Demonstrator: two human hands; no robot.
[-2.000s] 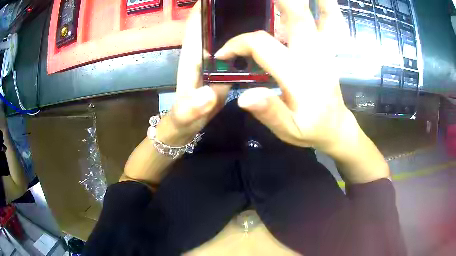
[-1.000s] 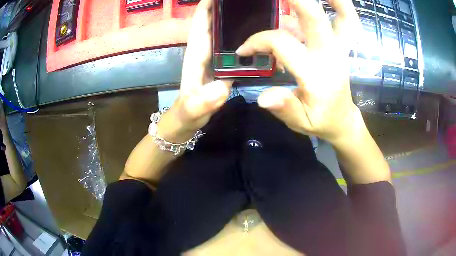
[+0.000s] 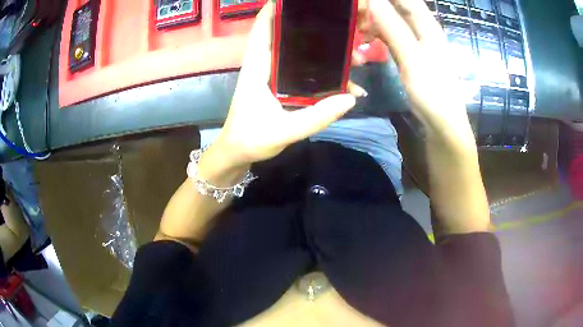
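A red-framed mobile phone (image 3: 314, 51) is at the top centre, its front wholly dark and glossy, with no green strip showing. Its upper end is cut off by the picture's edge. My left hand (image 3: 268, 118) grips it from the left and below, with the thumb along its lower edge and fingertips showing at the right side. My right hand (image 3: 419, 57) is raised just right of the phone, fingers extended upward and partly cut off by the top edge. Glare washes it out, so I cannot tell whether its fingers touch the phone or hold anything.
An orange-red foam tray (image 3: 128, 67) with phone units in slots lies at the upper left. A clear blister tray (image 3: 495, 64) of dark pieces is at the right, jutting over the bench edge (image 3: 153, 102). Brown cardboard (image 3: 73, 211) with clear plastic is below. A person's arm (image 3: 14, 223) shows far left.
The phone's green strip and dark round centre are now covered by a dark front. My left thumb has moved across under the phone. My right thumb and forefinger have left its lower end.
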